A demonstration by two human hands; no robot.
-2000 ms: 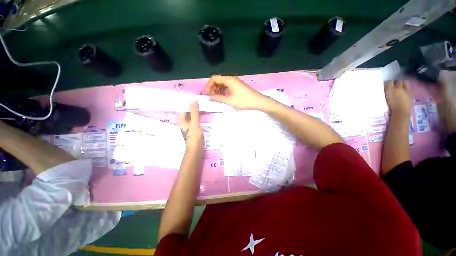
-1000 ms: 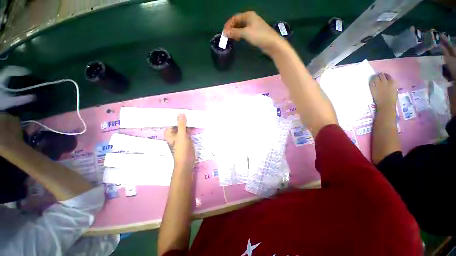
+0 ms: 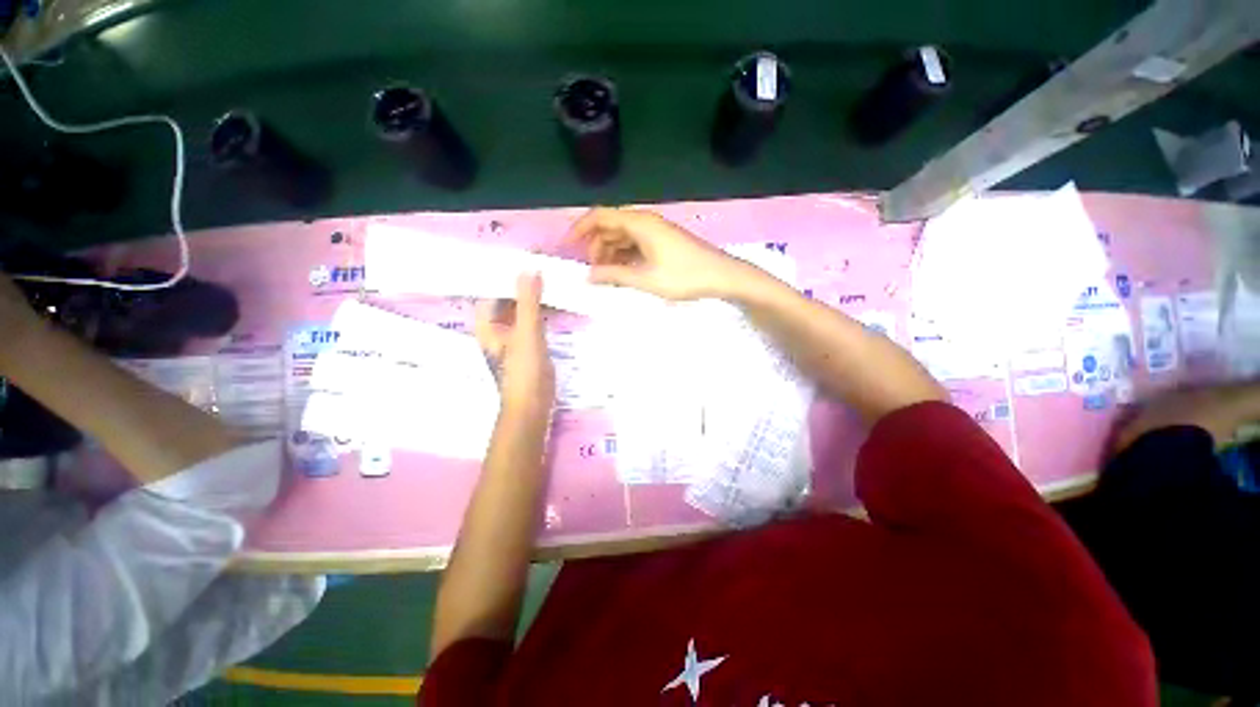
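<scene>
My left hand (image 3: pixel 520 345) holds a long white label strip (image 3: pixel 435 265) near its middle, thumb on top. My right hand (image 3: pixel 643 256) is at the strip's right end with fingers bent against it; whether a sticker is between the fingertips cannot be told in the glare. Several black cylinders stand on the green conveyor: a middle one (image 3: pixel 592 127) shows no sticker, while one to its right (image 3: pixel 750 111) and the far right one (image 3: pixel 902 97) each carry a white sticker on top.
Overexposed label sheets (image 3: pixel 705 401) lie right of centre, spare strips (image 3: pixel 408 387) left of centre. A slanting grey metal bar (image 3: pixel 1050 118) stands at right. A white cable (image 3: pixel 180 180) and a neighbour's arm (image 3: pixel 125 401) are at left. Another neighbour's arm (image 3: pixel 1188 412) is at right.
My right hand has come back from a cylinder on the conveyor to the strip. The right neighbour's hand has left the white sheets.
</scene>
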